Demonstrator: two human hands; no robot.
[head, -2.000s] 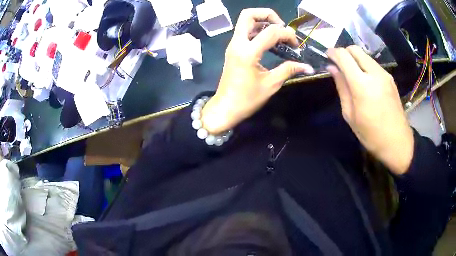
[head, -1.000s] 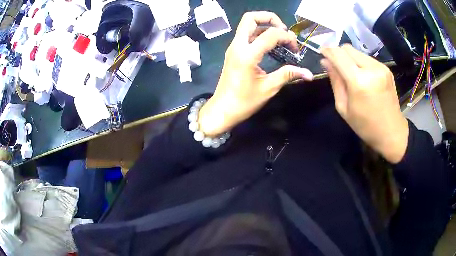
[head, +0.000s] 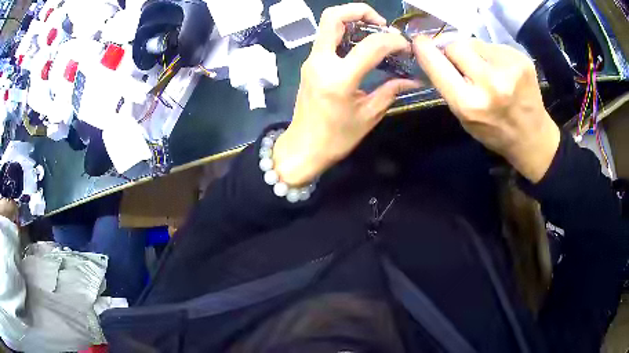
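Note:
My left hand (head: pixel 345 96), with a beaded bracelet at the wrist, holds a small dark module (head: pixel 398 61) with shiny parts between its fingers, above the bench edge. The fingers partly hide the module. My right hand (head: pixel 493 96) is at the module's right side, its thumb and index fingertip touching or almost touching it. Its fingertips are pinched; what lies between them is hidden. Thin yellowish wires (head: pixel 438 32) show just behind the fingertips, in front of a white housing.
White camera bodies with red squares (head: pixel 112 56) crowd the left of the dark green bench (head: pixel 207 124). A black shell (head: pixel 172 34) with wires and white blocks (head: pixel 253 69) lie behind my left hand. Another black shell (head: pixel 552 38) is at right. A person's light clothing (head: pixel 58 289) shows lower left.
My right hand has moved up and left, closing in on the module. The slim silvery stick seen earlier between the hands no longer shows clearly. My left hand has shifted slightly.

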